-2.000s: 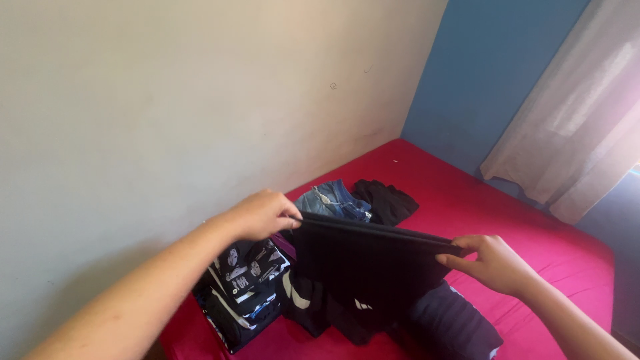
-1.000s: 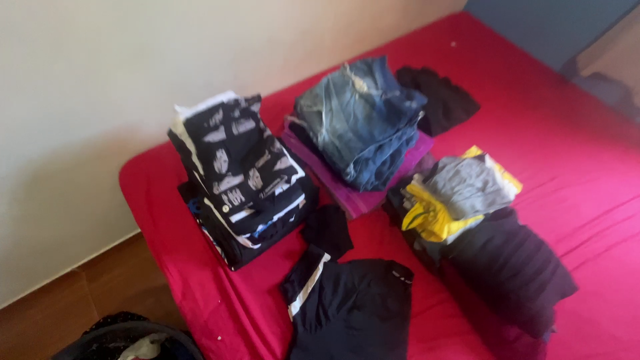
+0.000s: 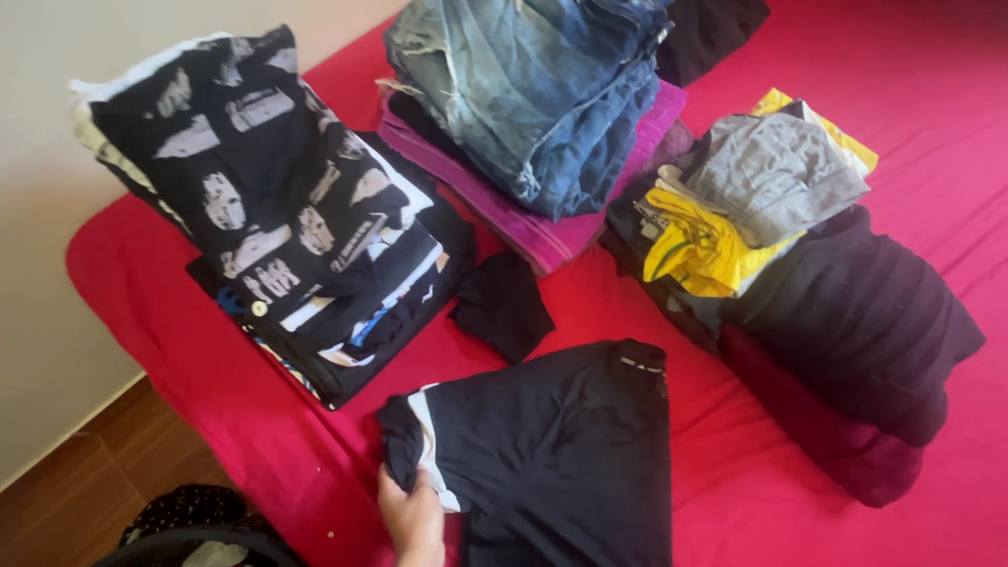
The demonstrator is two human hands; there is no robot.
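My left hand [image 3: 413, 512], at the bottom, grips the edge of a black garment [image 3: 551, 449] by its white stripe. The garment lies spread on the red sheet, its lower part cut off by the frame. My right hand is out of view. Just above the garment lies a small bunched black cloth [image 3: 504, 305]. To the left stands a stack of folded dark clothes, with a black-and-grey printed garment [image 3: 236, 142] on top. Folded blue jeans [image 3: 535, 102] rest on a magenta cloth [image 3: 551, 242] at the top.
On the right, a grey cloth [image 3: 768, 173] and a yellow one [image 3: 693, 244] lie on folded dark clothes [image 3: 850, 315]. A dark garment [image 3: 709, 35] is behind the jeans. The red sheet [image 3: 126, 276] ends at the left above a brown floor [image 3: 150, 441], where a dark container [image 3: 197, 543] holds cloth.
Two seconds ago both hands held up a black garment; now only my left hand shows, on a black garment lying on the bed. The view has moved down and closer.
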